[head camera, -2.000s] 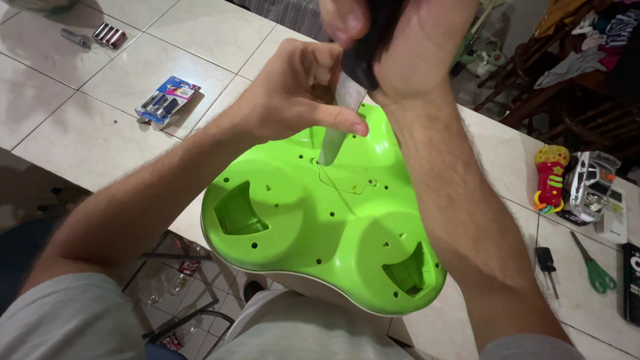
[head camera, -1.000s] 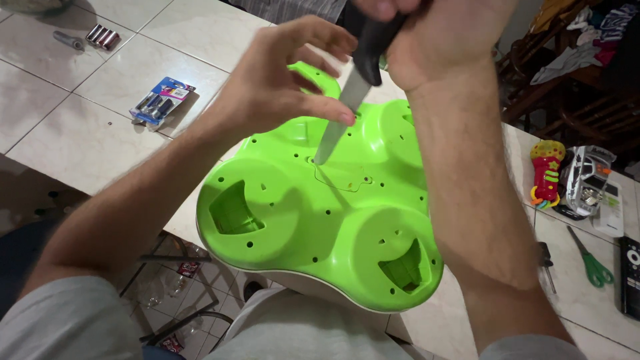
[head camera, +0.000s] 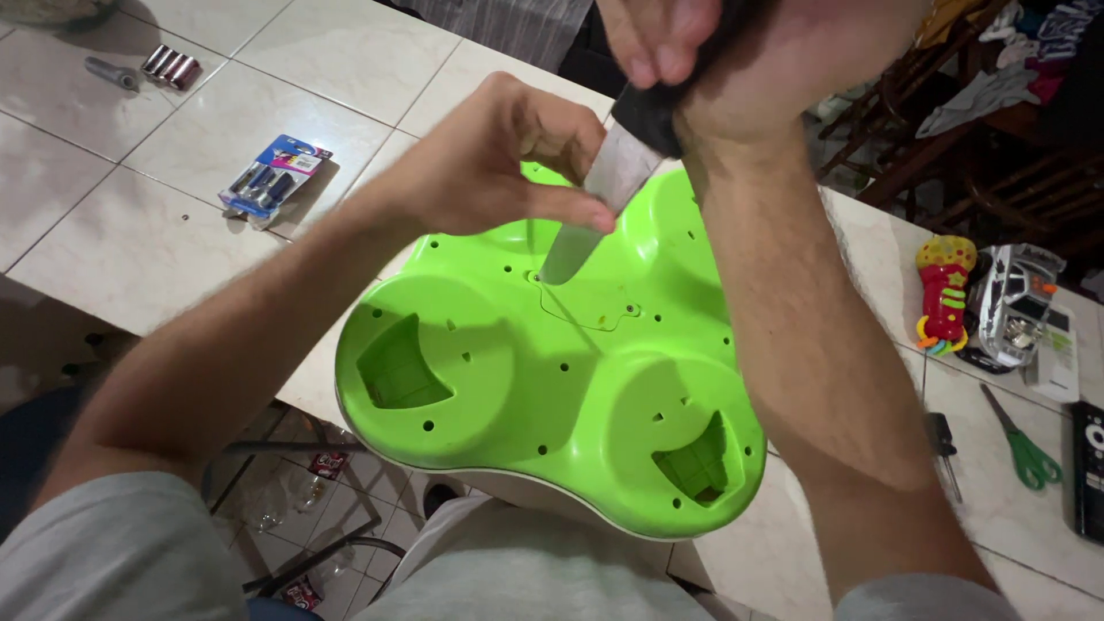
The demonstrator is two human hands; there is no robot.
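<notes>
A bright green molded plastic base (head camera: 535, 379) lies across the table edge, with recessed openings and small screw holes. My right hand (head camera: 750, 78) grips the black handle of a knife (head camera: 625, 168), its blade slanting down to the left. The blade's tip rests at a screw at the left end of a curved cover outline in the base. My left hand (head camera: 526, 164) has thumb and fingers around the blade, steadying it from the left; whether the fingers press on it is partly hidden.
Left on the tiled table are a battery blister pack (head camera: 274, 183), several loose batteries (head camera: 171, 67) and a grey cylindrical piece (head camera: 112, 74). At the right are a red toy (head camera: 943, 293), a silver toy car (head camera: 1016, 306), green-handled scissors (head camera: 1026, 448), a screwdriver (head camera: 944, 440) and a black device (head camera: 1088, 474).
The knife's tip stays at the same screw while its handle and my right hand shift and turn. My left thumb remains near the blade.
</notes>
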